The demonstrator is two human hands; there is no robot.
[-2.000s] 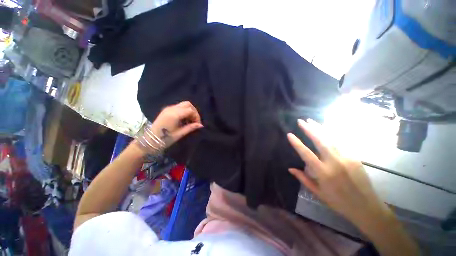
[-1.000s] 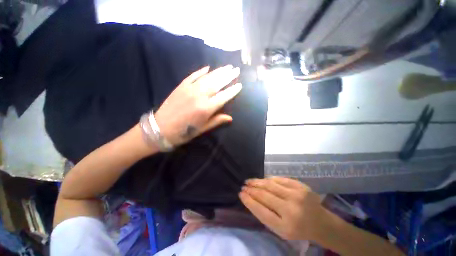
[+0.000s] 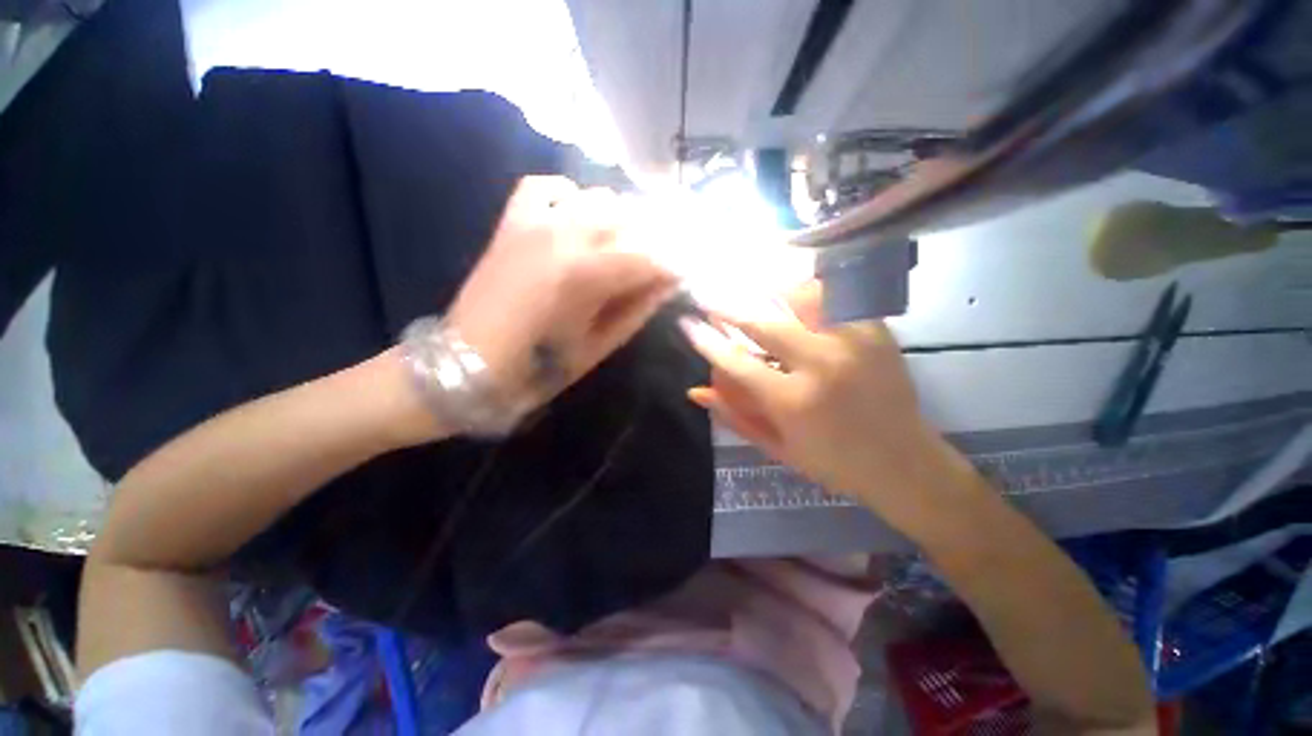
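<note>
A large black fabric panel (image 3: 274, 273) lies over the table and hangs over its front edge at the wearer's lap. My left hand (image 3: 554, 302) is on the cloth with bent fingers, its thumb and fingertips pinching the cloth edge near the needle area. My right hand (image 3: 806, 381) meets it from the right, fingertips on the same dark edge. The sewing machine (image 3: 950, 86) stands above both hands. Its lamp glare hides the presser foot and needle and washes out some fingertips.
Thread snips (image 3: 1144, 362) and a tan oval object (image 3: 1165, 240) lie right of the machine. A table-edge ruler (image 3: 921, 479) runs along the front. A red basket (image 3: 957, 690) and a blue basket (image 3: 1223, 611) stand below the table.
My right hand has moved up from the cloth's front corner to beside my left fingertips. My left hand has gone from flat to bent and pinching. The view has shifted slightly.
</note>
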